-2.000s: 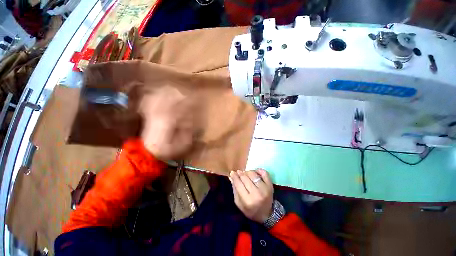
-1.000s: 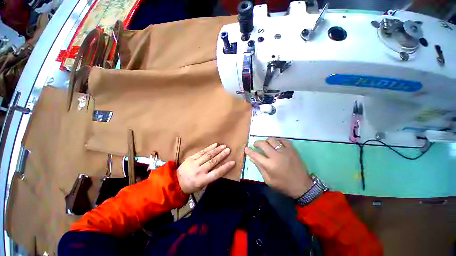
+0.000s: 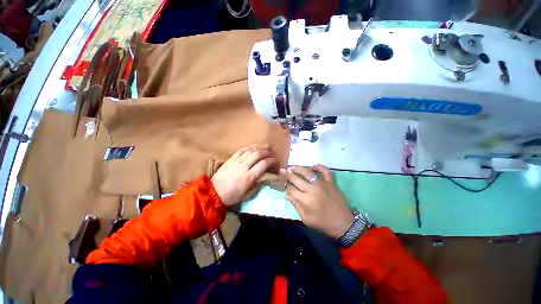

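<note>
A tan bag panel [image 3: 178,130] lies across the table, its right edge running under the presser foot [image 3: 305,126] of the white sewing machine [image 3: 344,83]. A small dark label [image 3: 118,153] is on the panel's left part. My left hand [image 3: 246,175] holds the panel's near right corner, with the edge lifted or folded at the fingertips. My right hand [image 3: 314,196], with a ring and a metal watch, pinches the same edge beside it. The fingertips of both hands nearly meet. Whether the needle is down cannot be told.
Brown handles [image 3: 107,71] stand at the upper left on a red printed packet [image 3: 121,35]. Another tan panel [image 3: 50,178] lies at left. Pink thread snips [image 3: 409,151] with a dark cord are on the machine bed. The green table [image 3: 379,202] has its edge near my body.
My left hand went from lying flat on the panel to gripping its near right corner, which is now gathered up. My right hand moved slightly left onto the edge.
</note>
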